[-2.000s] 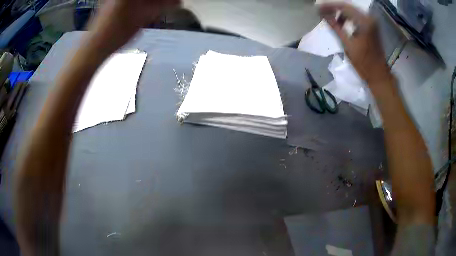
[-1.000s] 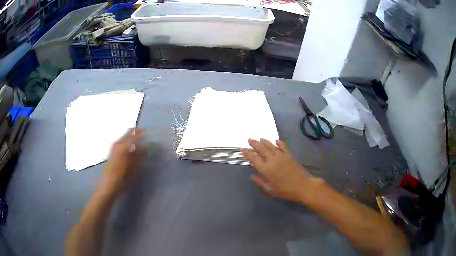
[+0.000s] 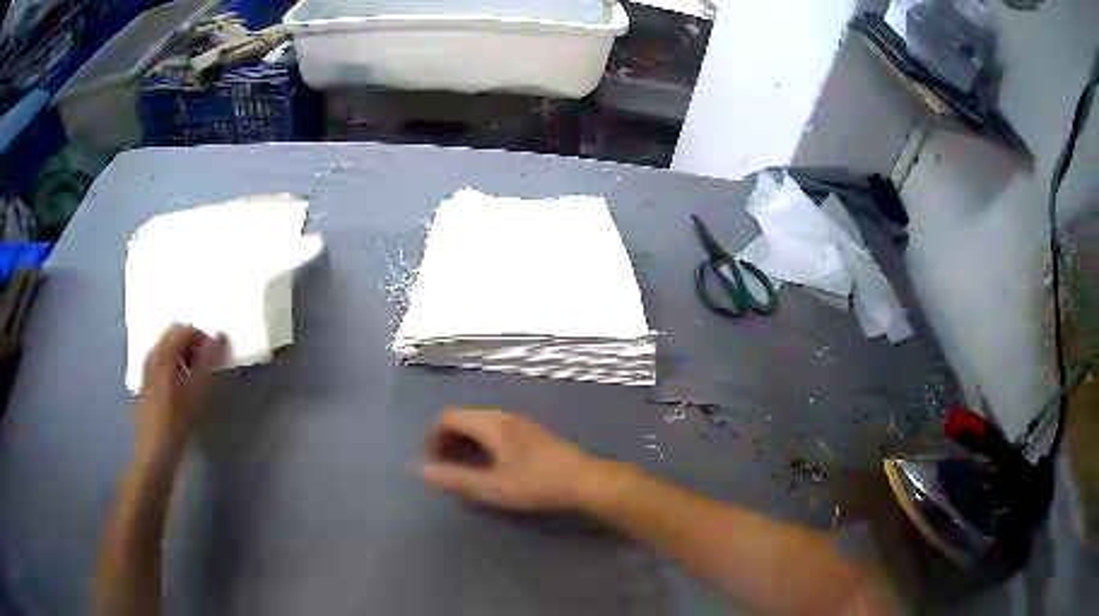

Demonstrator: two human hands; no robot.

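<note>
A thinner pile of white fabric panels (image 3: pixel 199 277) lies at the left of the table. Its top panel sits askew, with its right edge standing out past the pile. My left hand (image 3: pixel 183 361) is at the pile's front edge with fingers bent; blur hides whether it grips a panel. A thick stack of white panels (image 3: pixel 524 271) lies in the middle, with frayed threads along its left edge. My right hand (image 3: pixel 506 463) is in front of this stack, slightly blurred, fingers curled with a gap to the thumb, and no cloth shows in it.
Dark-handled scissors (image 3: pixel 732 279) lie right of the thick stack, beside crumpled translucent white scraps (image 3: pixel 807 241). A steam iron (image 3: pixel 946 505) stands at the right near the wall. Thread scraps lie in front of it. A white tub (image 3: pixel 458 54) is beyond the grey table's (image 3: pixel 325 481) far edge.
My right hand has left the thick stack's front corner and moved left and nearer to me. My left hand has moved left onto the thinner pile, whose top panel has shifted.
</note>
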